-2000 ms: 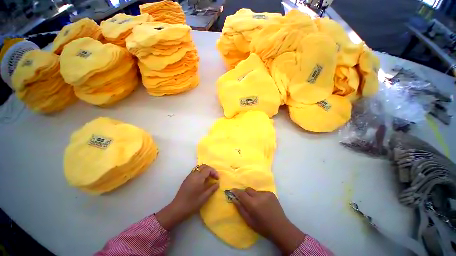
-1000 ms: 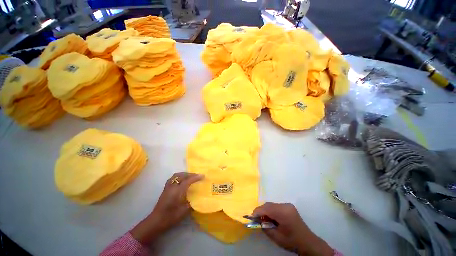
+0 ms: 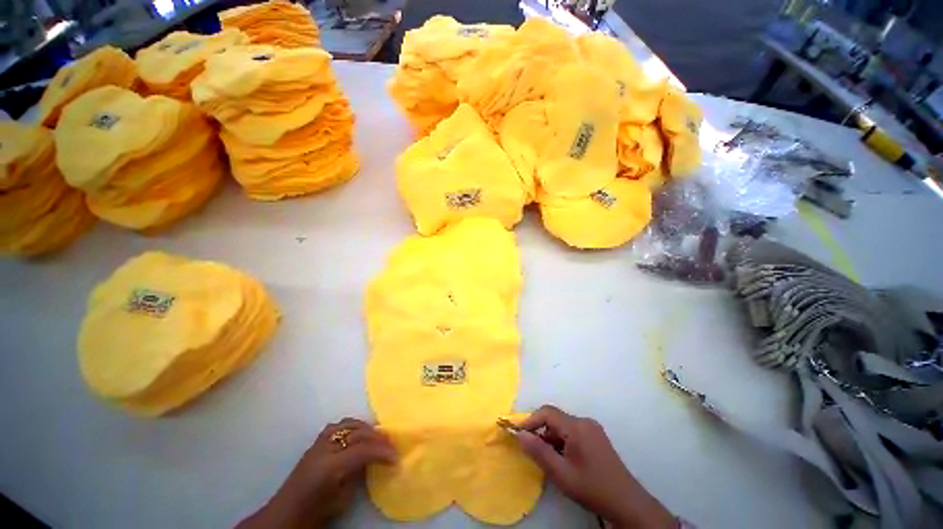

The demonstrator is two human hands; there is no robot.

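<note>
A yellow fabric panel with a wavy outline (image 3: 414,486) lies in front of me, its upper edge over or against a longer yellow panel with a printed label (image 3: 445,372). My left hand (image 3: 336,465) has its fingertips on the panel's left edge; a ring shows on one finger. My right hand (image 3: 579,460) is at the panel's right edge and holds small thread snips (image 3: 509,425), mostly hidden by the fingers. Whether the right fingers also pinch the fabric is unclear.
A low yellow stack (image 3: 171,336) stands at left. Tall yellow piles (image 3: 274,124) stand back left, a loose yellow heap (image 3: 558,114) back centre. A clear plastic bag (image 3: 693,232), grey straps (image 3: 817,310) and a strap's metal clip (image 3: 682,384) lie at right.
The lower panel now reaches further down, with two rounded lobes showing. The right hand and snips have risen slightly to its edge; the left hand has moved down. The camera view has shifted.
</note>
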